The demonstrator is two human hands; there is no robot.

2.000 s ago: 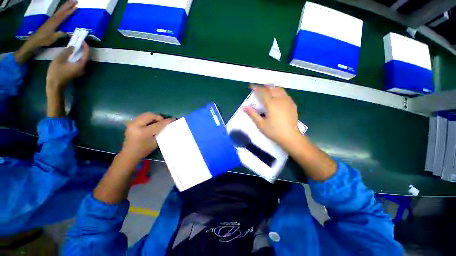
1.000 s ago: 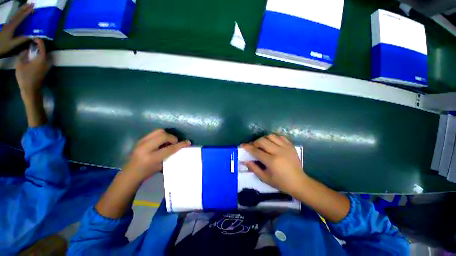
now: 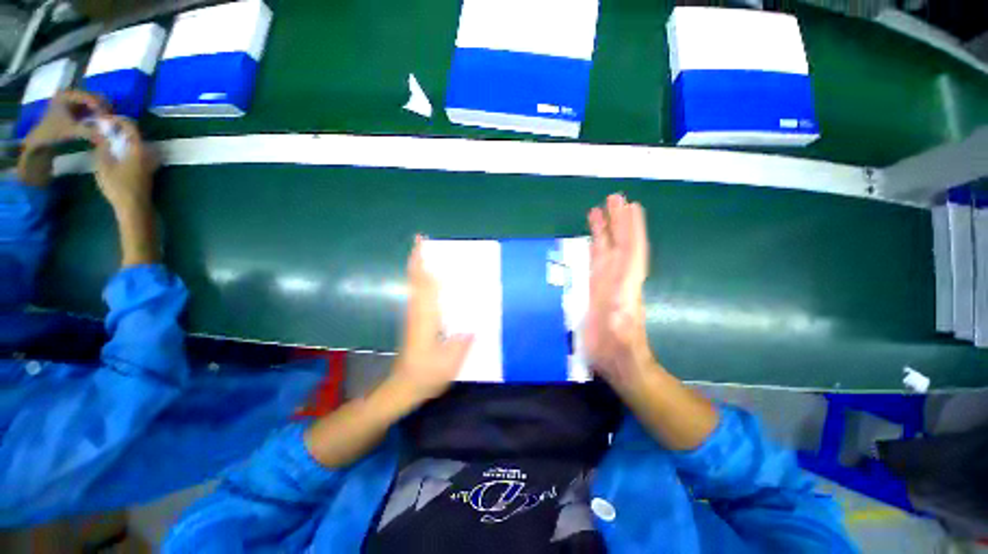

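A blue-and-white box [image 3: 531, 314] lies between my two hands at the bench's near edge. Its cover is over the tray, and a narrow pale strip shows at the right end. No black device shows. My left hand [image 3: 428, 330] grips the box's left end, with the thumb on the white top face. My right hand [image 3: 618, 287] is upright with fingers straight, the palm flat against the box's right end.
A pale rail [image 3: 433, 158] divides the bench from the far green lane, which holds several closed boxes [image 3: 742, 76] and a white paper scrap [image 3: 418, 97]. Another worker's hands [image 3: 125, 162] are at left. Stacked covers or boxes [image 3: 959, 271] stand at right. A small scrap [image 3: 915, 380] lies near the edge.
The tray has gone into the cover, and the black device is now hidden. My right hand has moved from the tray's top to its end. The far boxes have shifted left in view.
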